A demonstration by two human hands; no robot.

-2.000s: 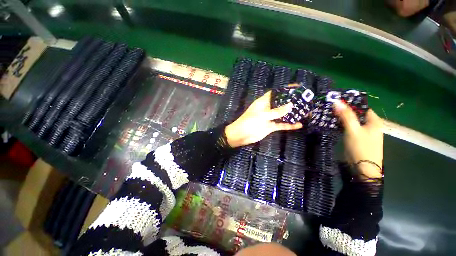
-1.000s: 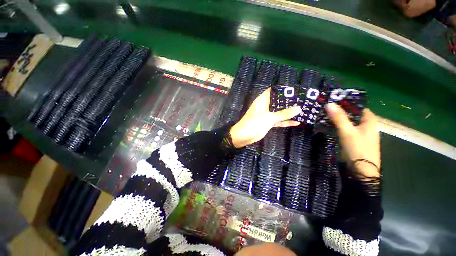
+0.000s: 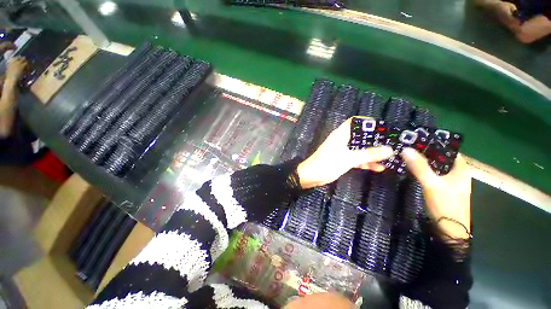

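Observation:
Several black phone keypads (image 3: 368,134) are fanned side by side between my hands, faces up, showing white digits, pale square rings and red and green marks. My left hand (image 3: 338,158) grips their left end with the thumb over the faces. My right hand (image 3: 444,187) grips the right end, its thumb on the lower edge. Below and behind the hands are rows of stacked keypads (image 3: 338,229), long black ribbed columns in a shiny tray. The hands and fanned keypads hide the middle of these rows.
A second filled tray (image 3: 139,108) stands at left. A taped printed sheet (image 3: 208,142) lies between the trays. An open cardboard box (image 3: 57,241) with black columns is lower left. The green conveyor (image 3: 272,57) runs behind. Other people's arms show at upper right and far left.
The view has shifted, so the trays and hands appear further right and lower. The keypads are still held between both hands, now fanned wider with more faces showing.

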